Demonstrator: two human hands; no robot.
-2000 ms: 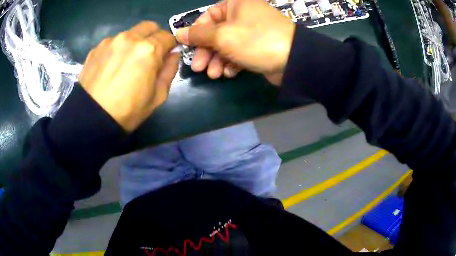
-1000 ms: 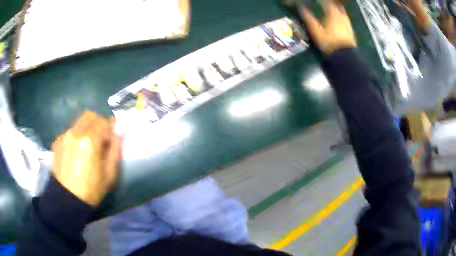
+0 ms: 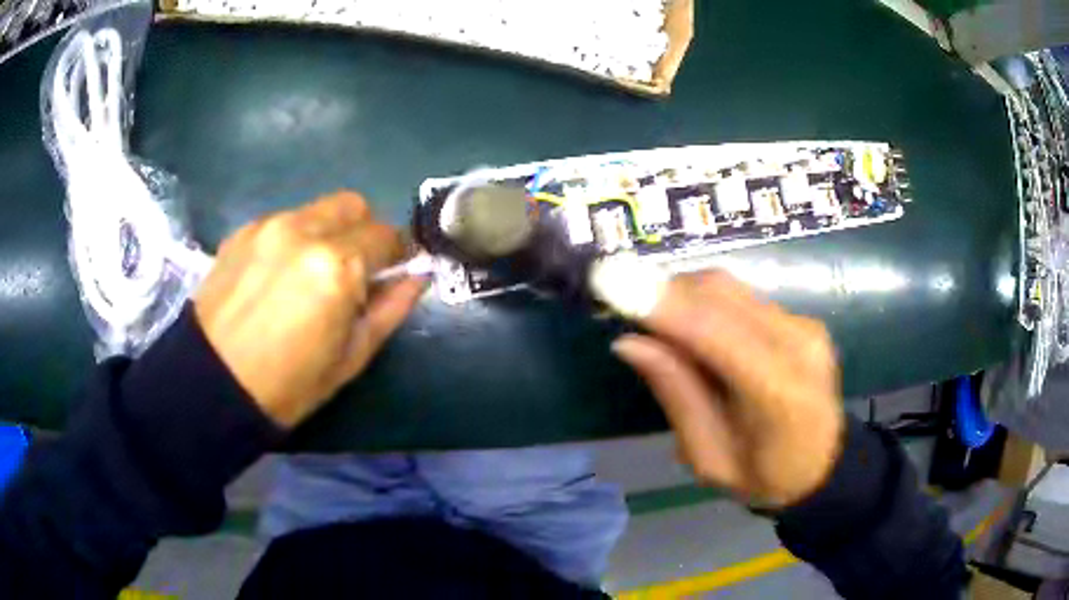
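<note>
The open power strip housing [image 3: 703, 205] lies lengthwise on the glossy dark green bench, its white edge around metal contacts, yellow and blue wires and a circuit board at the right end. My left hand [image 3: 311, 299] grips the white power cord [image 3: 404, 270] at the strip's left end. My right hand [image 3: 750, 375] holds a mallet [image 3: 492, 220] by its handle; its round grey head is over the cord end of the strip and hides part of it. The head is blurred, so contact cannot be told. The rest of the cord lies coiled in a clear plastic bag [image 3: 147, 252] at the left.
A cardboard tray [image 3: 674, 47] heaped with small white pieces stands at the back. More strips and cords [image 3: 1041, 211] lie at the far right edge. A blue object [image 3: 971, 410] is below the bench at right.
My right hand has left the strip's end, reached to the far right and come back holding the mallet. My left hand stays at the cord. The view has shifted, showing the tray.
</note>
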